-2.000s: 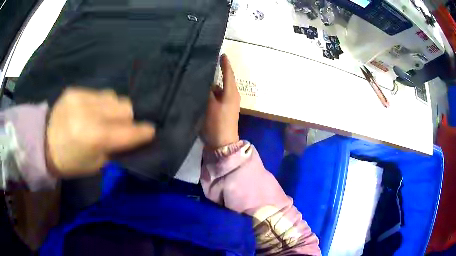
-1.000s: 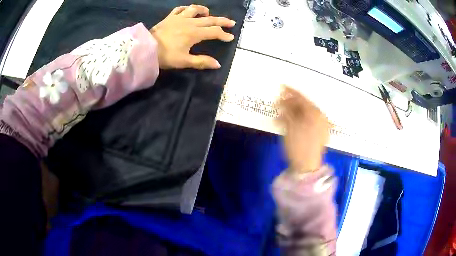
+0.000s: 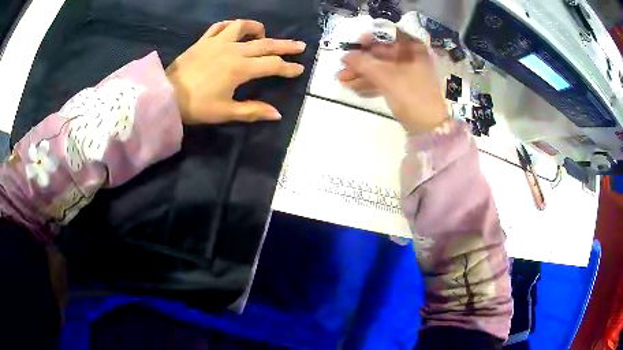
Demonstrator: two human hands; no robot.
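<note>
The black fabric panel (image 3: 198, 164) lies over the left of the white table (image 3: 341, 147) and hangs past its front edge, with a pale white edge (image 3: 240, 299) showing beneath it. My left hand (image 3: 229, 78) lies flat on the panel near its right edge, fingers spread, holding nothing. My right hand (image 3: 396, 75) is blurred, over the table to the right of the panel, fingers bent. A small dark piece (image 3: 351, 46) shows at its fingertips; whether it is gripped I cannot tell.
Small black parts (image 3: 481, 113) lie right of my right hand. The sewing machine's control panel (image 3: 540, 65) is at upper right. Snips (image 3: 533, 179) with red-orange handles lie on the table. A blue bin (image 3: 563, 294) stands at lower right; blue cloth (image 3: 328, 280) is below the table edge.
My right hand has moved from over the ruler marks up and away to the table beside the panel. My left hand remains spread on the fabric, having come down there from the lower left.
</note>
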